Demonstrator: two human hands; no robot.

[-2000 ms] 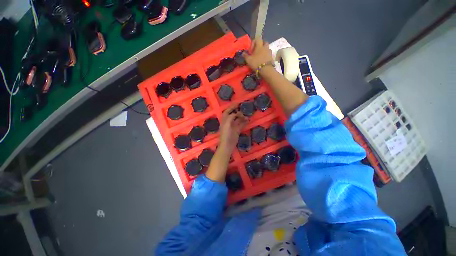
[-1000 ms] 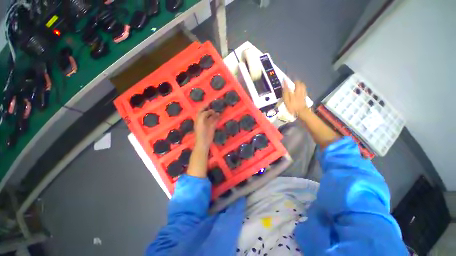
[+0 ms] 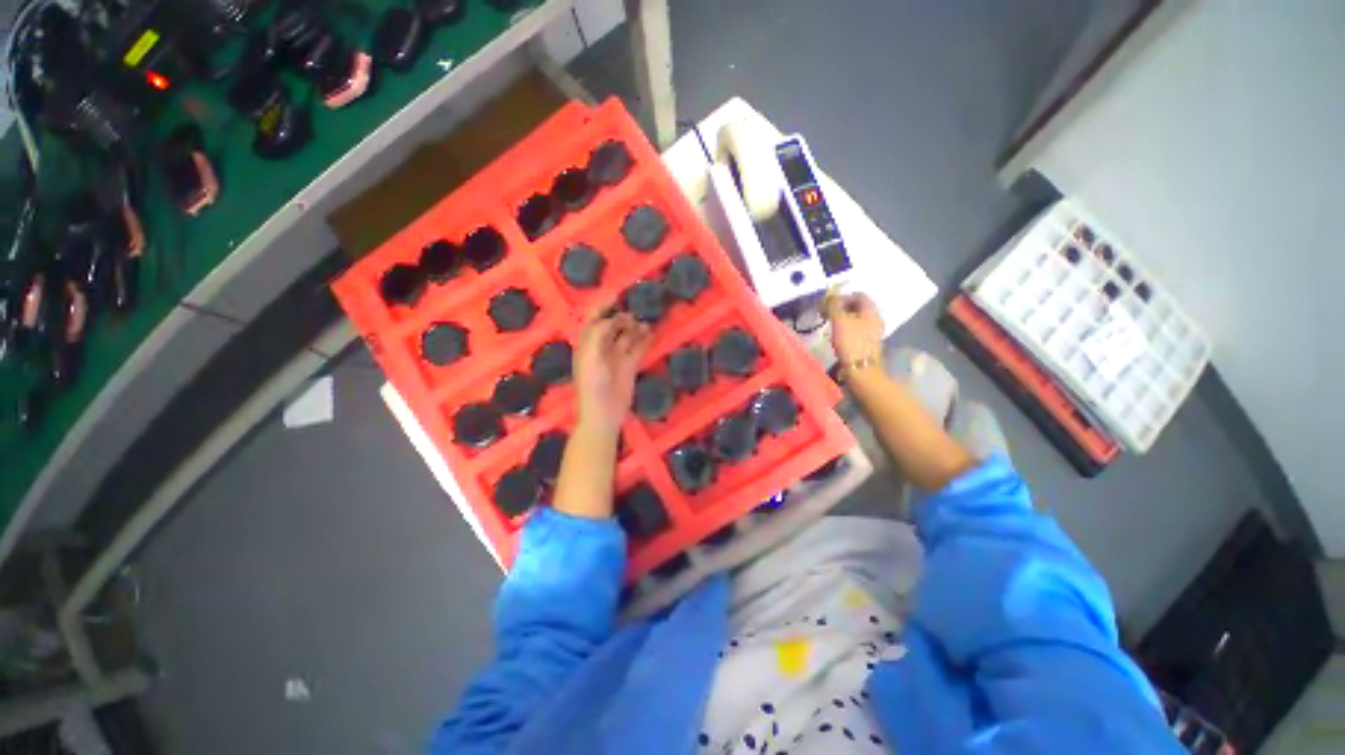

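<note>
A red tray in front of me holds dark roundish black units in rows of pockets. My left hand is over the middle of the tray, fingers bent beside a black unit; whether it grips anything is hidden. My right hand is at the front end of the white tape dispenser, right of the tray, fingertips close together. I cannot tell whether tape is between them. The dispenser has a cream roll, a dark keypad and red digits.
The green bench at the upper left carries cabled dark devices with pink faces. A white tray lies on a red tray on the floor at right. Black trays are at the lower right. A bench leg stands behind the red tray.
My right hand has gone from the tray's far edge, out right of the dispenser, then in to the dispenser's front. My left hand stays over the tray's middle. The view has shifted.
</note>
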